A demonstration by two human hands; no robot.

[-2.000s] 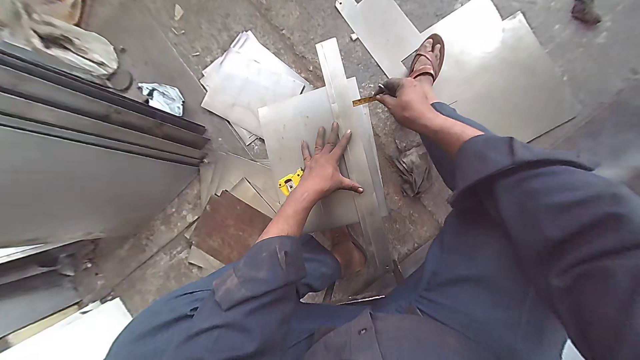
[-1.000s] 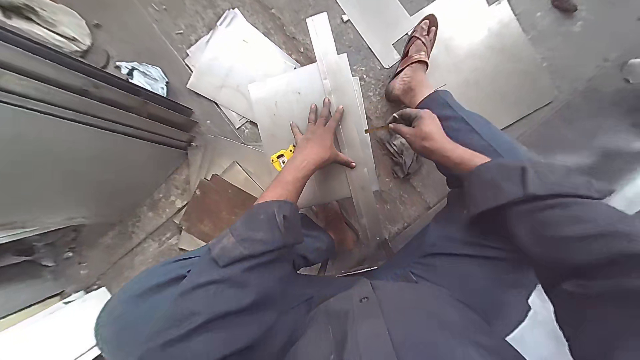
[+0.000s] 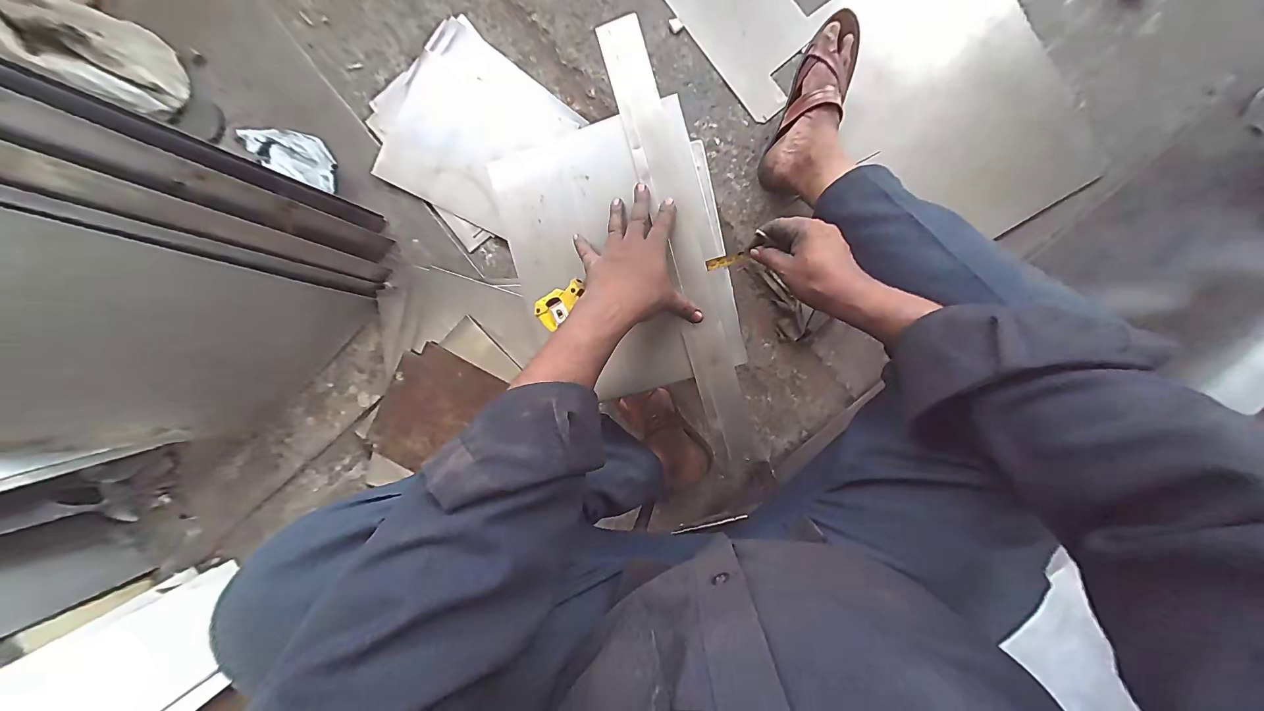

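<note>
My left hand lies flat with its fingers spread on a square metal sheet and on a long narrow metal strip across it. Beside that wrist, on the sheet, rests a yellow tape measure case. My right hand, just right of the sheets, pinches a short yellow length of tape blade between thumb and fingers. The blade's far end is at the right edge of the stacked metal; whether it runs on under the strip is hidden.
More metal sheets lie at the upper left, and a large one beside my sandalled foot. A brown rusty plate is left of my forearm. Thick stacked panels stand at the left. Crumpled dark material lies under my right hand.
My right hand has moved slightly down along the strip's right side, still pinching the tape blade. My left hand stays spread on the metal. The view has shifted a little.
</note>
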